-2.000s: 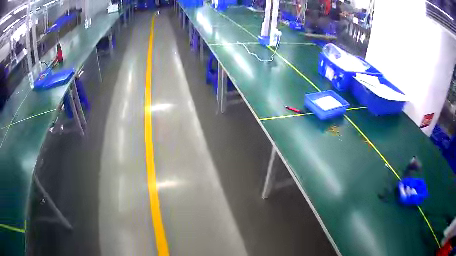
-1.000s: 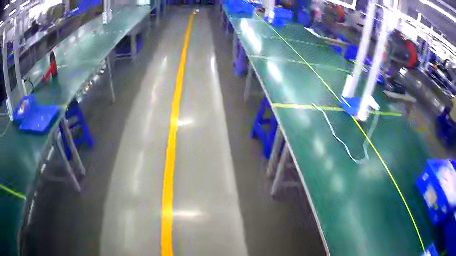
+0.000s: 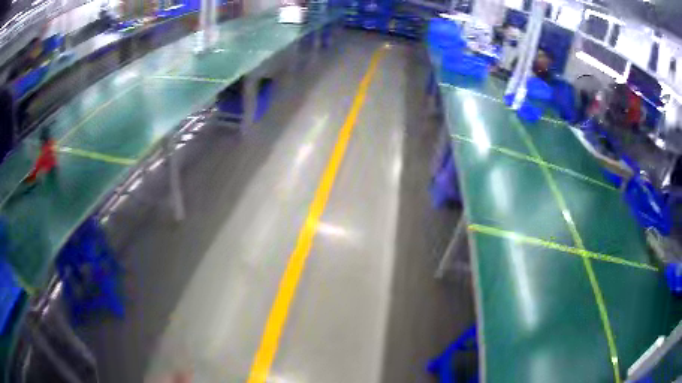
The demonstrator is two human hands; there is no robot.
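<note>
A small, blurred pinkish patch at the bottom edge, left of centre, may be the tip of my left hand (image 3: 178,376); whether it holds anything cannot be seen. My right hand is out of the picture. In front of me is a grey aisle floor (image 3: 351,262) with a yellow line (image 3: 310,224) running away from me. A long green bench (image 3: 501,284) marked with yellow tape stands on the right. Another green bench (image 3: 112,135) stands on the left.
Blue stools (image 3: 90,269) stand under the left bench, with another (image 3: 452,355) under the right bench. A red object (image 3: 45,161) is on the left bench. Blue totes (image 3: 456,52) stand on the far right bench. A blue bin (image 3: 649,202) is at its right side.
The view has moved forward along the aisle and turned, so the yellow line now slants. The nearer blue boxes on the right bench have left view. A pinkish blur has appeared at the bottom.
</note>
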